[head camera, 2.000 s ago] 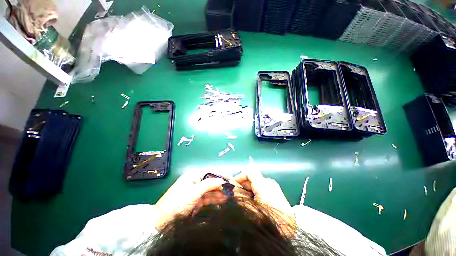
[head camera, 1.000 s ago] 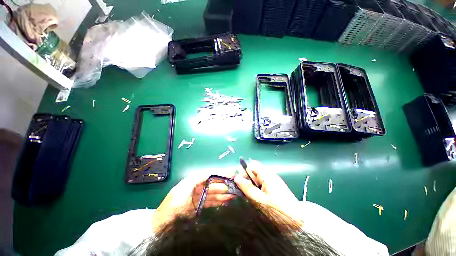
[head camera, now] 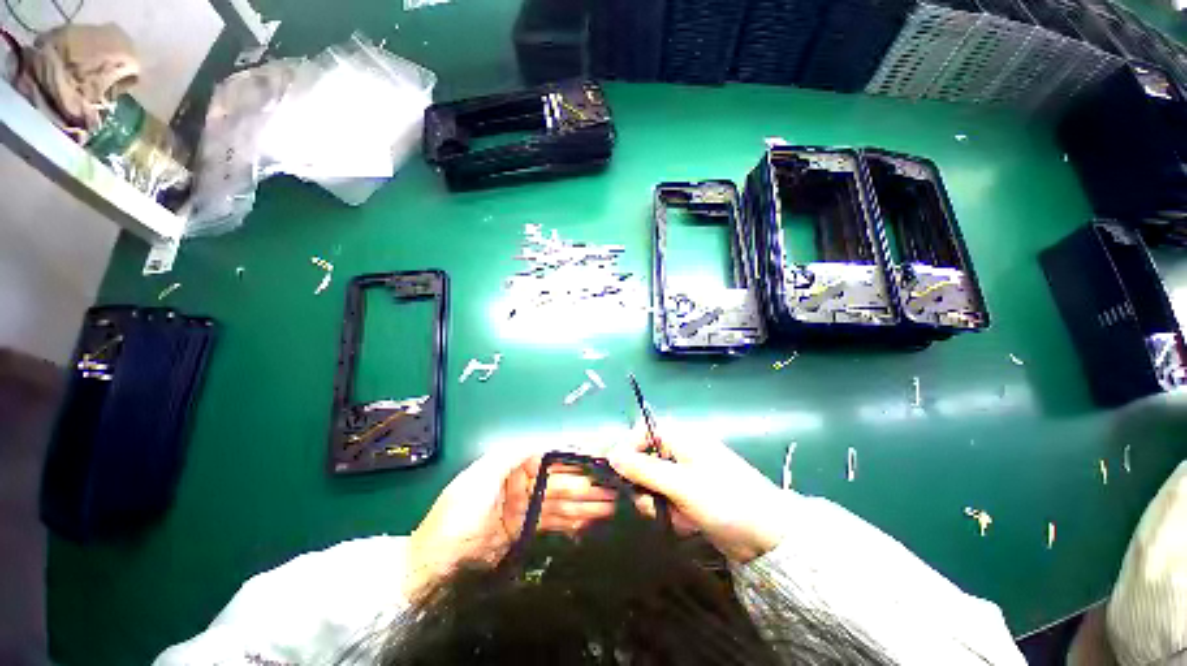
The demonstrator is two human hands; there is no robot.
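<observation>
My left hand (head camera: 471, 518) holds a dark phone middle frame (head camera: 535, 501) near the bench edge, its fingers behind the open window. The wearer's hair hides the frame's lower part. My right hand (head camera: 709, 492) holds a slim dark pen-like tool (head camera: 642, 406), its tip pointing up and away from the frame. The right fingers are at the frame's upper right corner; whether they touch it is unclear. Another mid-frame (head camera: 391, 372) lies alone to the left. A loose pile of narrow white strips (head camera: 566, 276) lies beyond the hands.
Frame stacks stand right of centre (head camera: 828, 247), at the top (head camera: 518, 130) and far left (head camera: 128, 423). Racked frames (head camera: 729, 42) line the far side. Clear plastic bags (head camera: 341, 120) lie upper left by a metal post (head camera: 98, 163). Stray strips lie around. Another person's sleeve (head camera: 1151, 592) is at right.
The tool has come into view in my right hand and now points upward. The held frame's top edge and window show more than at first. The whole view has shifted slightly.
</observation>
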